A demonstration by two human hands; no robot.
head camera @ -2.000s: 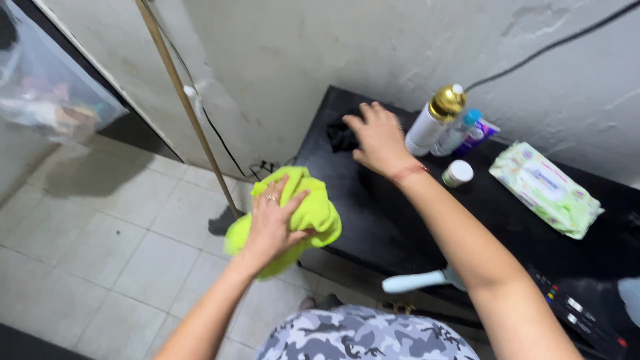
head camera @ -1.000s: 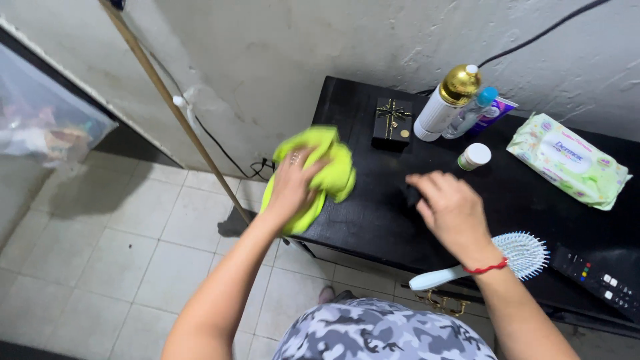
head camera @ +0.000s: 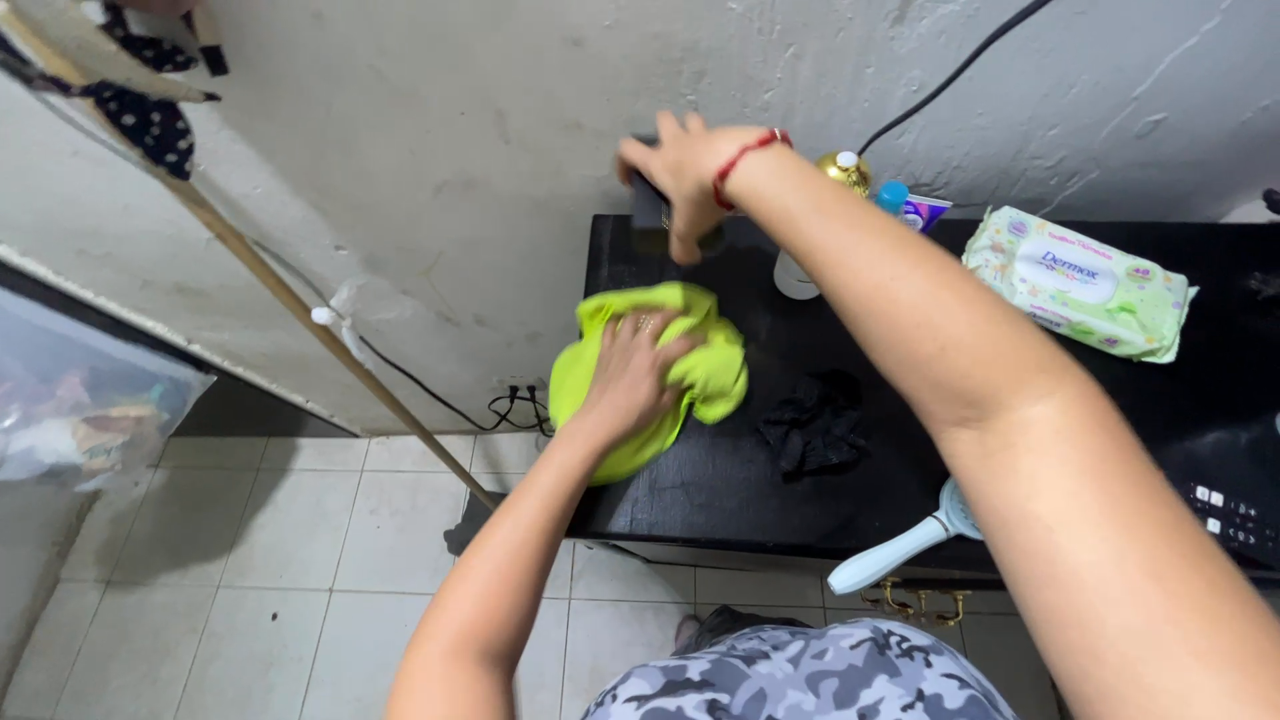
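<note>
My left hand point(head camera: 635, 370) presses on a bunched lime-green cloth point(head camera: 720, 370) at the left end of the black tabletop point(head camera: 660, 505); part of the cloth hangs past the edge. Farther back, my right hand point(head camera: 685, 185), with a red cord bracelet at the wrist, grips a small dark box point(head camera: 650, 212) by its sides, near the wall. A crumpled black cloth point(head camera: 815, 425) lies on the tabletop right of the green one. Behind my right forearm, a white bottle with a gold top point(head camera: 843, 172) is partly hidden.
A blue-capped bottle point(head camera: 891, 195), a purple tube point(head camera: 925, 212) and a wipes pack point(head camera: 1080, 283) stand or lie along the back. A pale blue hairbrush point(head camera: 890, 550) overhangs the front edge. A remote control point(head camera: 1235, 520) lies right. A wooden pole point(head camera: 330, 320) leans at left.
My right hand has moved from over the tabletop's middle to the back left corner and taken hold of the dark box. The black cloth, under my right hand earlier, now lies uncovered.
</note>
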